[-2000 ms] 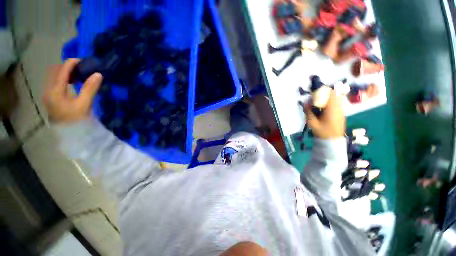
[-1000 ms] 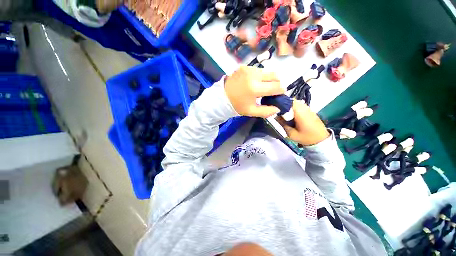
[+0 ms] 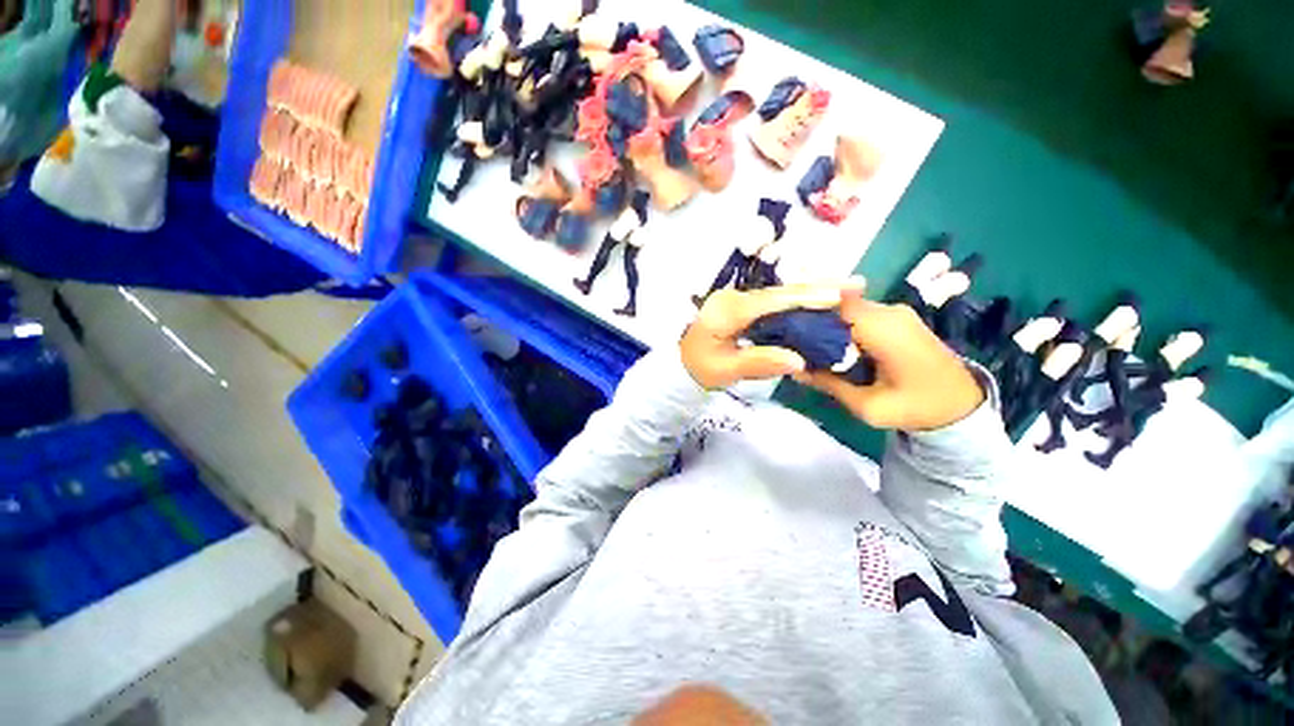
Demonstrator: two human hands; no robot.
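Observation:
My left hand [image 3: 741, 338] and my right hand [image 3: 915, 366] meet in front of my chest, both gripping one dark moulded piece [image 3: 806, 338]. A small whitish bit shows at its right end, by my right fingers. Whether legs are joined to it is hidden by my hands. Just beyond my hands, a leg assembly [image 3: 619, 253] lies on the white sheet [image 3: 866, 149]. Another leg assembly [image 3: 756, 253] lies close to my left fingers. Upper bodies [image 3: 788, 125] in tan, red and navy lie on the same sheet.
A blue bin [image 3: 315, 404] of dark pieces stands at left. A blue tray [image 3: 380, 213] of flesh-coloured limbs is beyond it. Leg assemblies [image 3: 1117, 329] lie on the green bench at right, more at the far right edge. One torso [image 3: 1171, 54] lies at top right. Another person's arm [image 3: 142, 50] shows top left.
My left hand has come from the blue bin to my right hand, and both now hold the dark piece. The view has turned left, bringing the limb tray and another person's arm into view.

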